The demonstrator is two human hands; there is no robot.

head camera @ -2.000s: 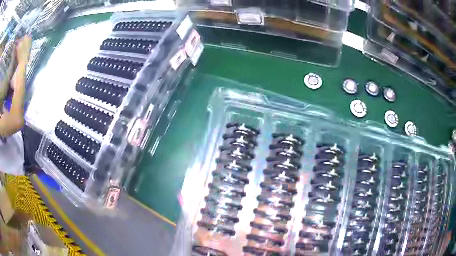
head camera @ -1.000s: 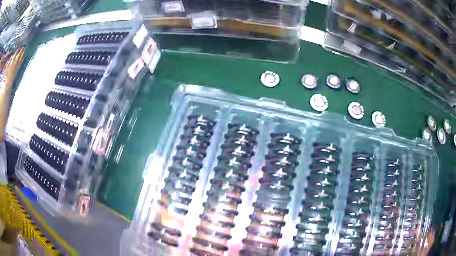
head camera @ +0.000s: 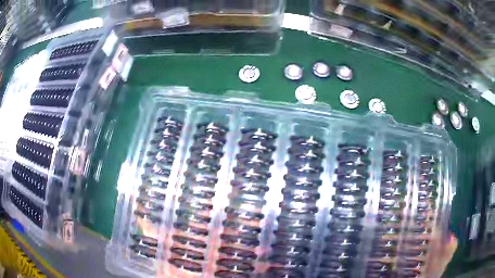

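Observation:
The clear blister tray (head camera: 229, 100) fills the front, tilted, with seven channels of round black-and-silver parts (head camera: 254, 157) on edge. The front-left channel has a gap between parts near its lower end. My right hand (head camera: 446, 252) shows at the tray's lower right edge, its fingers partly behind the plastic, gripping the tray. My left hand (head camera: 182, 270) shows only as blurred skin through the tray's lower left, under it; its fingers are hidden. The tray's near edge is partly cut off by the picture's lower rim.
Loose round parts (head camera: 305, 94) lie on the green mat (head camera: 206, 73) beyond the tray, with a smaller cluster (head camera: 456, 120) at right. Stacked filled trays stand at left (head camera: 40, 124), at the back (head camera: 217, 24) and back right (head camera: 401, 32). Yellow-black floor marking (head camera: 19, 252) shows at lower left.
The view has turned right, so the front tray, loose parts and left stack sit further left in the picture. The right cluster and my right hand show more fully. The person at left is nearly out of view.

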